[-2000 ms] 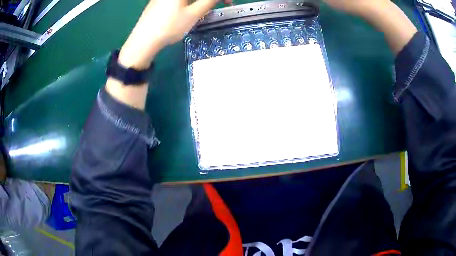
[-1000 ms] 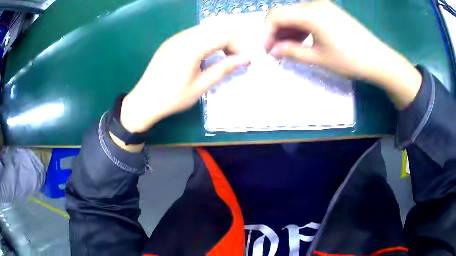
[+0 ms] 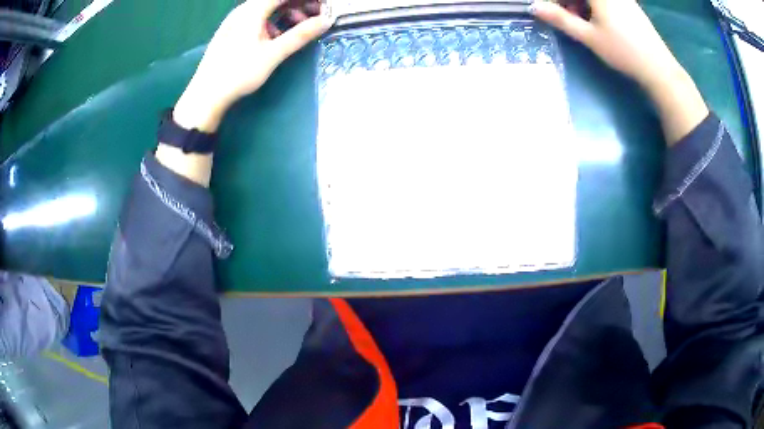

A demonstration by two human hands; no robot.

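A long grey bar (image 3: 431,12) lies across the top of the view, just above the blister tray, partly cut off by the frame edge. My left hand (image 3: 251,46) holds its left end and my right hand (image 3: 607,33) holds its right end; some fingertips are hidden or cut off. The clear blister tray (image 3: 436,49) lies on the green surface, its upper pockets showing. A bright white sheet (image 3: 448,167) covers most of the tray.
The glossy green bench (image 3: 260,193) has a curved left side and its front edge close to my body. Metal rails are at the upper left. White items lie past a blue-edged strip at the upper right. A grey-clothed person (image 3: 29,314) and a blue object (image 3: 84,320) show lower left.
Both hands have moved up and apart, from over the white sheet to the bar's two ends. The tray appears lower in view, with its upper pockets and the bar visible again.
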